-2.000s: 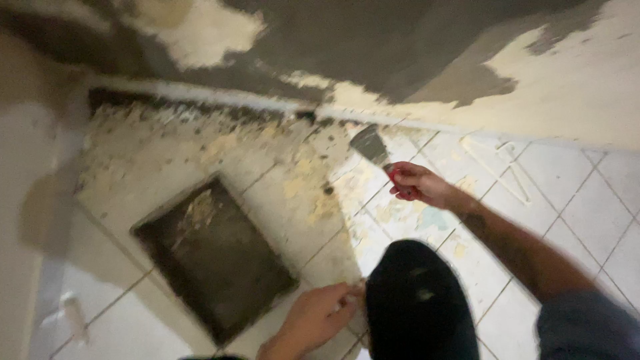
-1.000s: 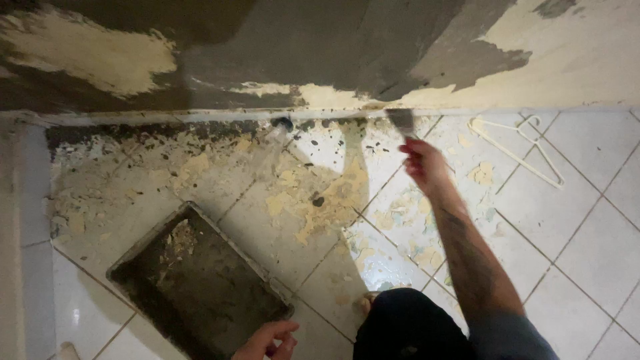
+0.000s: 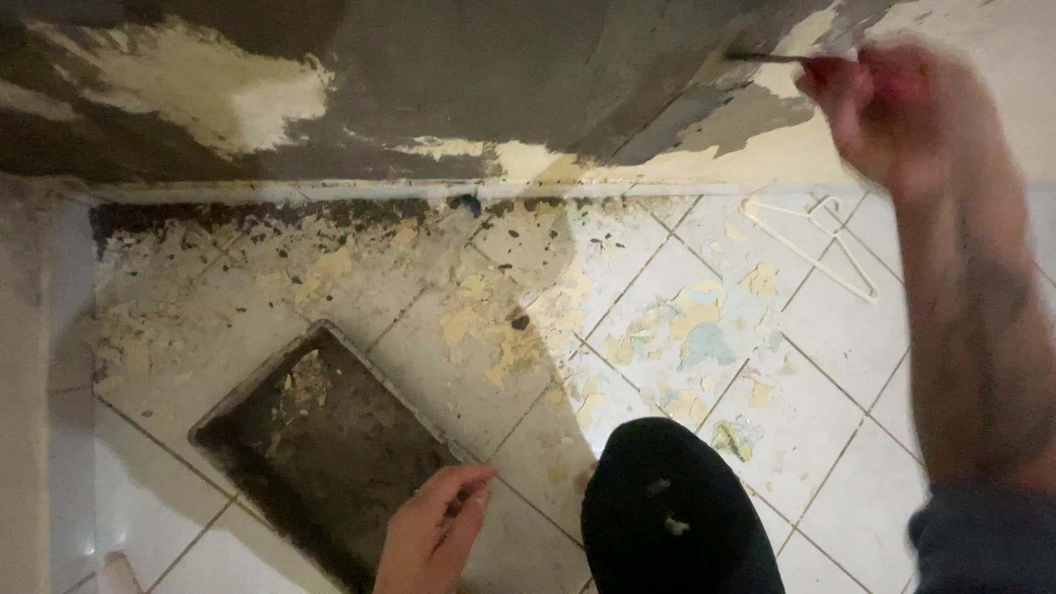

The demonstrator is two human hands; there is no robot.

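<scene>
My right hand (image 3: 874, 107), blurred, grips the red handle of a putty knife (image 3: 767, 57) at the upper right. The knife's blade, seen nearly edge-on, is at the wall (image 3: 495, 74), where grey filler partly covers cream paint; whether it touches cannot be told. Low in the view, my left hand (image 3: 437, 528) has its fingers curled with thumb and forefinger near each other, and nothing shows in it. It is over the right edge of a dirty dark rectangular tray (image 3: 330, 470), which holds some pale flakes.
Paint flakes (image 3: 709, 342) and dark crumbs lie over the white floor tiles, thickest along the wall's foot. A white plastic clothes hanger (image 3: 813, 247) lies at the right. My knee in dark cloth (image 3: 676, 511) is at the bottom, and a pinkish object (image 3: 121, 573) stands at lower left.
My right hand has lifted the putty knife from the wall's foot to higher on the wall, at the right. My left hand stays low by the tray.
</scene>
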